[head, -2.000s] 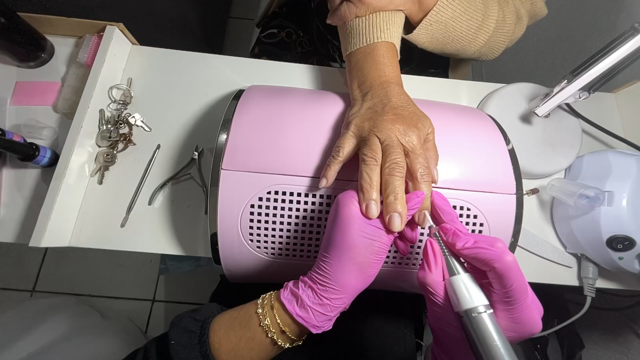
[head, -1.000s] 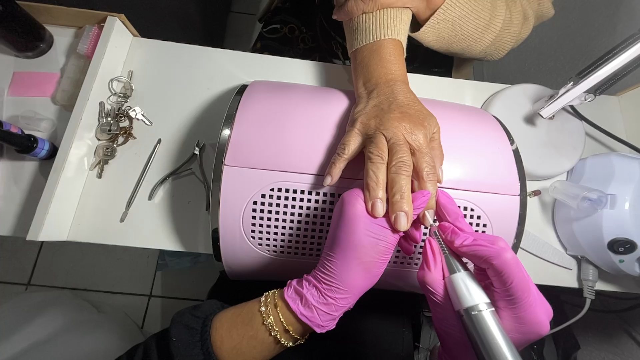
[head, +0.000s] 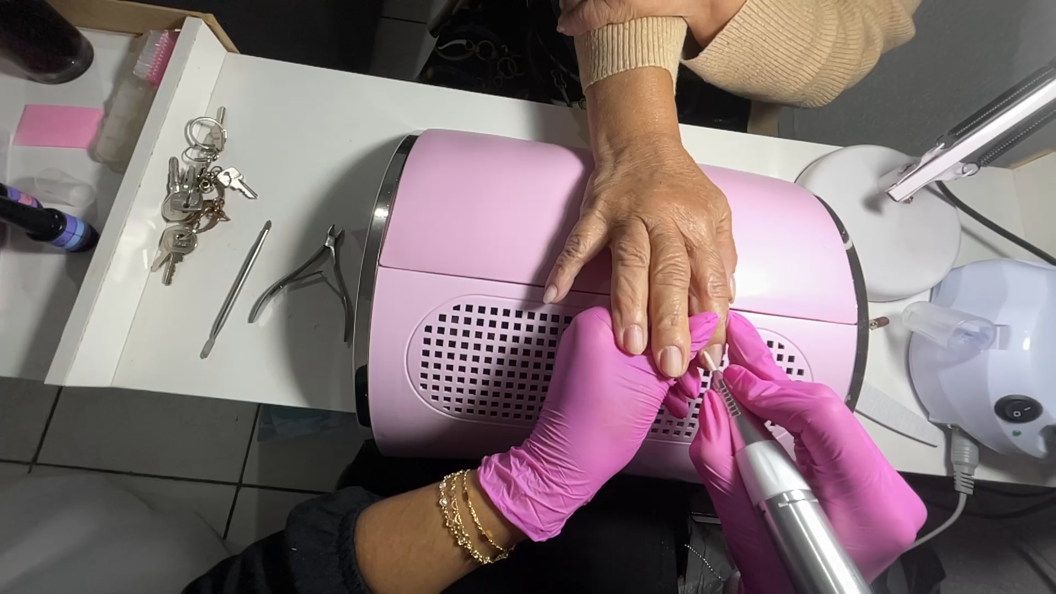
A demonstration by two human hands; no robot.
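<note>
Another person's hand (head: 660, 223) lies palm down across a pink nail dust collector (head: 487, 206) with perforated grilles. My left hand (head: 594, 412), in a pink glove with gold bracelets at the wrist, has its fingers closed around that person's ring finger, near its tip. In my gloved right hand (head: 800, 437) is a silver electric nail drill handpiece (head: 792, 511), held like a pen. Its bit meets the nail edge of the same finger; the exact contact is too small to tell. My right fingertips are beside that finger.
Cuticle nippers (head: 318, 280), a metal cuticle pusher (head: 237, 289) and a bunch of keys (head: 194, 194) lie left of the collector. To the right stand a lamp base (head: 883, 223) and a white drill unit (head: 990, 355), with a nail file (head: 895, 412) partly showing. The person's other forearm (head: 792, 49) crosses above.
</note>
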